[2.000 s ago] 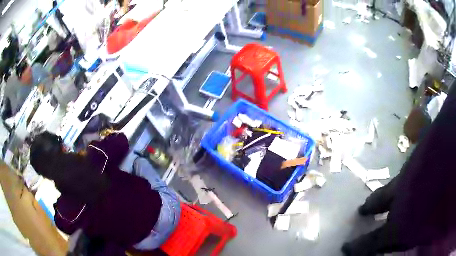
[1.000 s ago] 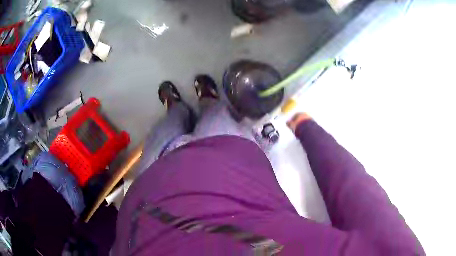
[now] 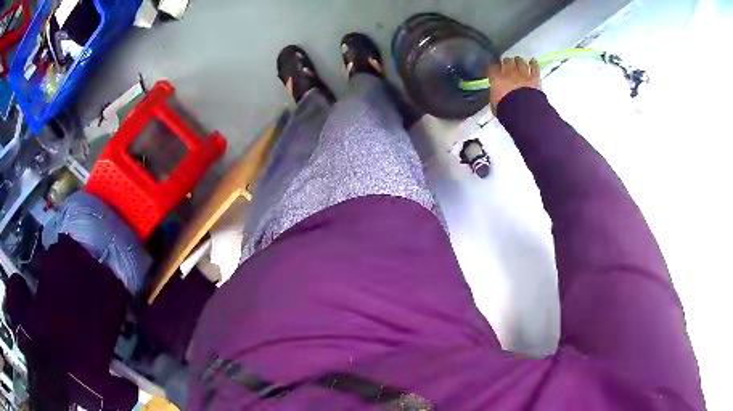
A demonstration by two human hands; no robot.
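My right hand [image 3: 514, 79] reaches out at the upper right, its fingers curled over the thin green-yellow water hose [image 3: 575, 54]. The hose shows on both sides of the hand. One end goes to the dark, glossy, round water container [image 3: 442, 68] on the floor, just left of the hand. The other end runs to a small metal tap [image 3: 635, 79] on the white wall. The palm side of the hand is hidden. My left hand is out of the picture.
A small dark and silver fitting [image 3: 475, 157] lies below the container. A red stool [image 3: 145, 168], a wooden board edge [image 3: 201, 233] and a blue crate [image 3: 104, 56] are at the left. A seated person [image 3: 72, 305] is at the lower left.
The view has swung from the workshop floor down to my body and the wall. My right hand has moved up from beside the container onto the hose.
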